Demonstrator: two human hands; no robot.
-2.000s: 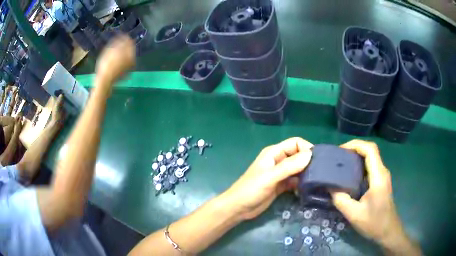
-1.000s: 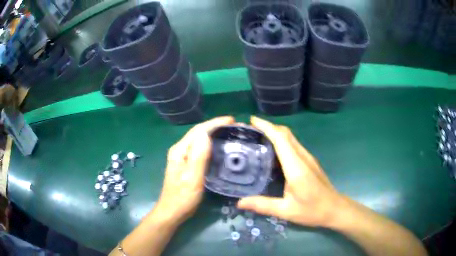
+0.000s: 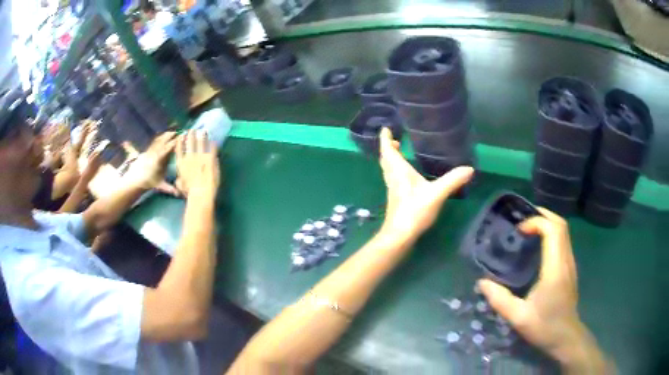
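My right hand (image 3: 550, 293) grips a dark grey housing (image 3: 505, 240) by its right side. The housing is tilted, its open top with the round central post facing me. My left hand (image 3: 411, 190) is open and empty, fingers spread, in front of a single housing (image 3: 370, 126) and the base of a tall stack of housings (image 3: 433, 110). Its fingertips overlap the single housing in view; I cannot tell if they touch it. Small fittings (image 3: 477, 329) lie below the held housing, partly hidden by my right hand. Another pile of fittings (image 3: 319, 236) lies left of my left forearm.
Two more stacks of housings (image 3: 565, 146) stand at the right. Single housings (image 3: 338, 83) stand on the dark surface beyond the light green strip (image 3: 293, 135). At the left, a person in a light blue shirt (image 3: 81, 293) has both hands by a pale block (image 3: 213, 126).
My left hand has let go of the held housing and reached up and left. The right hand keeps the housing, now tilted. The view has swung left, bringing the neighbour back in.
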